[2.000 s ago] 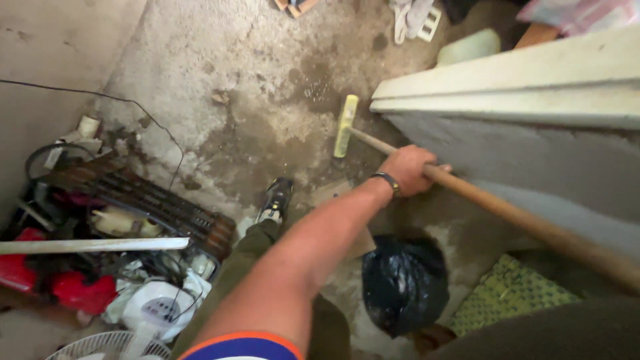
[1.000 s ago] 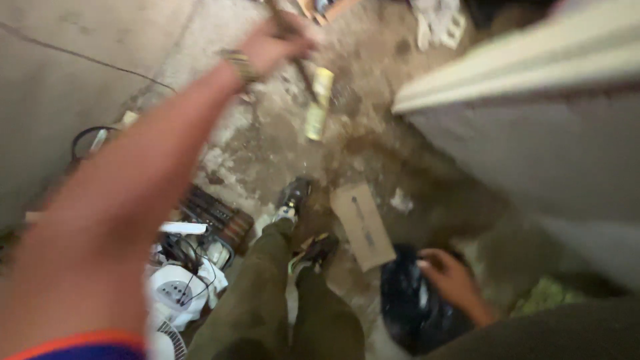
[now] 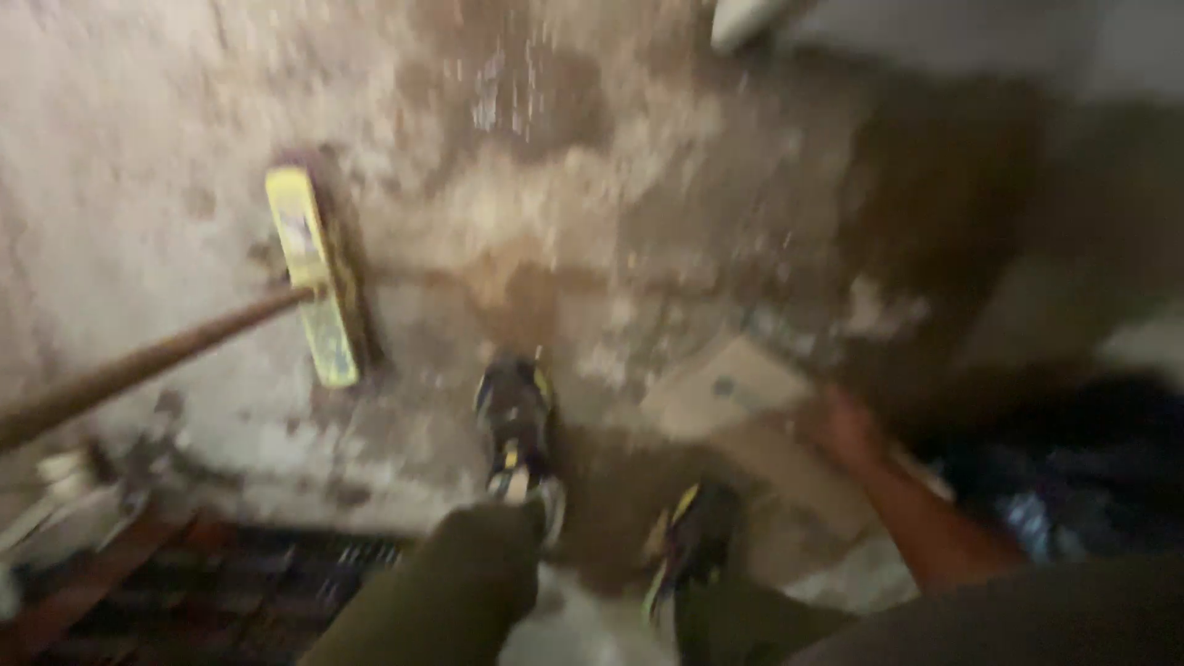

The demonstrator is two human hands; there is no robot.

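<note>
A push broom with a worn yellow head (image 3: 313, 277) rests on the stained concrete floor at the left. Its wooden handle (image 3: 157, 361) runs off the left edge of the view, and my left hand is outside the frame. At the lower right, my right hand (image 3: 846, 430) reaches down to a piece of brown cardboard (image 3: 731, 393), its fingers at the cardboard's right edge. Blur hides whether those fingers grip it. The cardboard lies in front of my right shoe (image 3: 698, 536) and bears a dark mark.
A black plastic bag (image 3: 1091, 490) is at the right, beside my right forearm. Dark slatted items (image 3: 277, 573) lie at the lower left. My left shoe (image 3: 513, 416) stands between the broom head and the cardboard. A pale edge (image 3: 740, 20) shows at the top.
My right hand has moved from the black bag to the cardboard. My left hand, earlier on the broom handle, has left the view. The view has shifted closer to the floor.
</note>
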